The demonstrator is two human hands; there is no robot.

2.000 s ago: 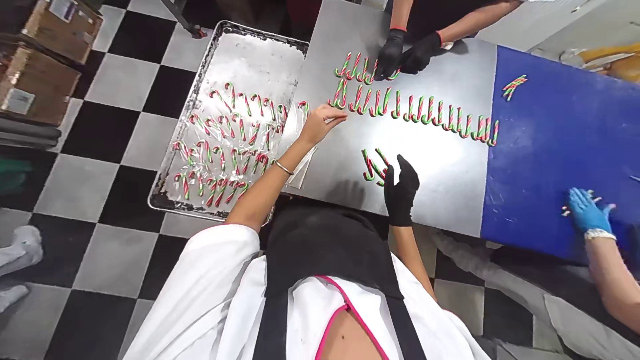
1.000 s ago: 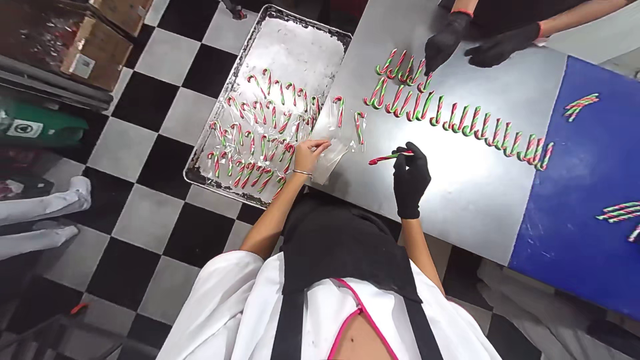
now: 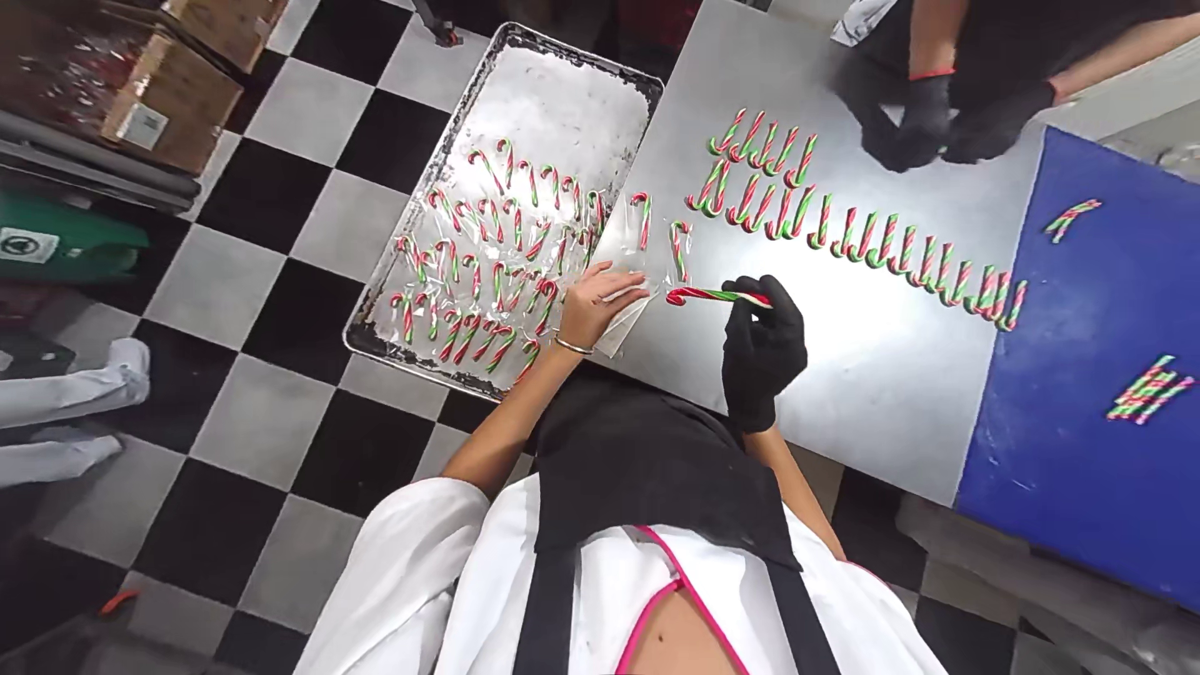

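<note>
Black-gloved, my right hand (image 3: 764,352) grips a red, green and white candy cane (image 3: 717,296) by its straight end, with the hook pointing left. My bare left hand (image 3: 605,300) touches clear plastic bags (image 3: 621,323) at the left edge of the metal table (image 3: 872,375); whether it pinches one cannot be told. Just above that hand lie two candy canes in clear wrap (image 3: 680,251). Unwrapped canes form a long row (image 3: 872,239) and a shorter row (image 3: 764,145) on the table. Left of the table, a metal sheet tray (image 3: 572,89) holds many wrapped canes (image 3: 469,272).
Across the table are a co-worker's black-gloved hands (image 3: 937,127). A blue mat (image 3: 1078,450) on the right bears short candy sticks (image 3: 1151,389). Cardboard boxes (image 3: 187,103) and a green container (image 3: 70,239) stand at the left. Another person's legs (image 3: 70,403) show there.
My right hand, near two or more canes on the table two seconds ago, now holds one cane. Two wrapped canes now show above my left hand. The blue-gloved hand has left the view.
</note>
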